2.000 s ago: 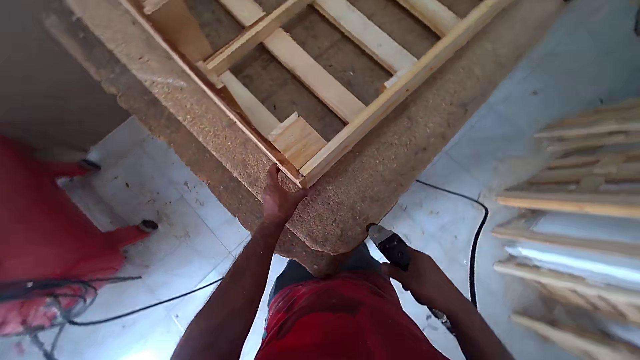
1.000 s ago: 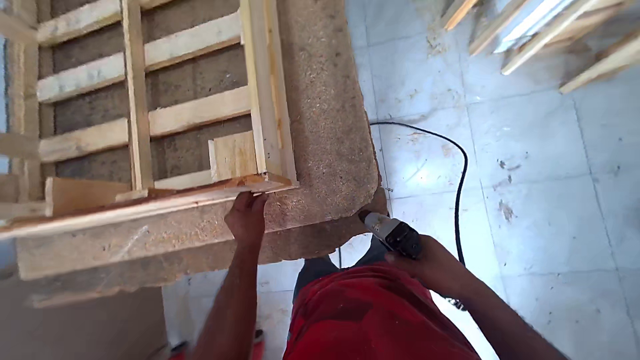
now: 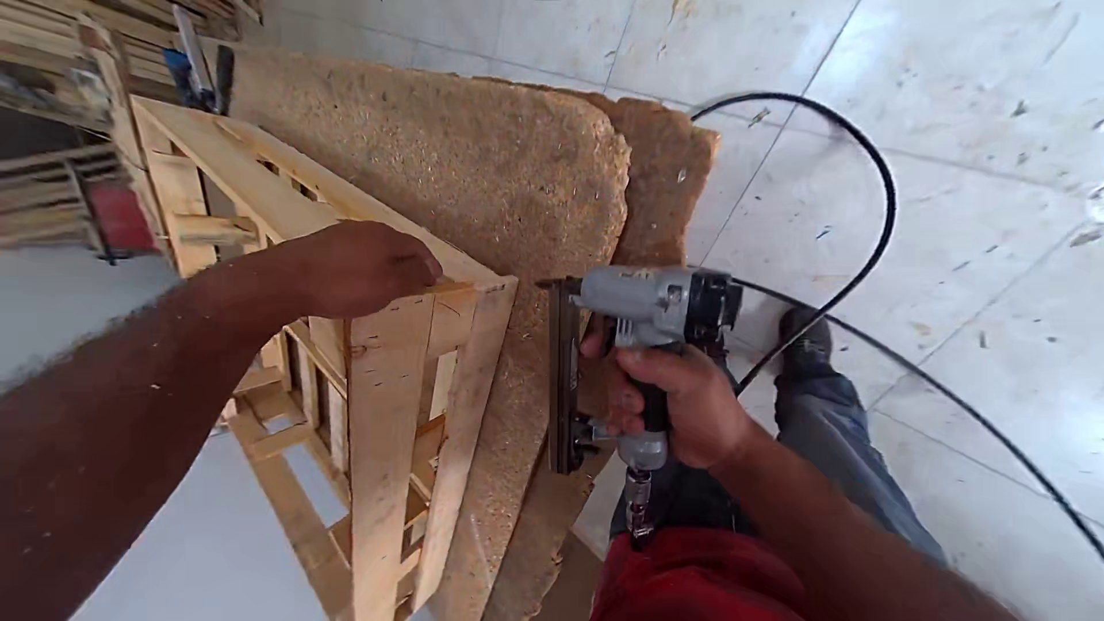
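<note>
My left hand [image 3: 371,269] grips the top edge of a wooden slatted frame [image 3: 388,379] near its corner, fingers curled over the boards. My right hand [image 3: 668,392] is wrapped around the handle of a grey and black pneumatic stapler [image 3: 642,302]. The stapler's nose is just right of the frame's corner, with a gap between them. The frame stands tilted up on a particleboard sheet [image 3: 483,172]. Staples show in the frame's boards. Whether a finger rests on the stapler's trigger, I cannot tell.
A black air hose [image 3: 893,198] loops over the tiled floor [image 3: 975,285] at the right. A second ragged board [image 3: 660,172] lies under the particleboard. My shoe [image 3: 806,336] is beside the hose. Stacked wooden slats [image 3: 43,194] and a blue-handled tool [image 3: 183,73] are at the upper left.
The wooden frame, lying flat on the board earlier, is now tilted up with my left hand at its corner. The stapler in my right hand has come up beside that corner. The view has turned.
</note>
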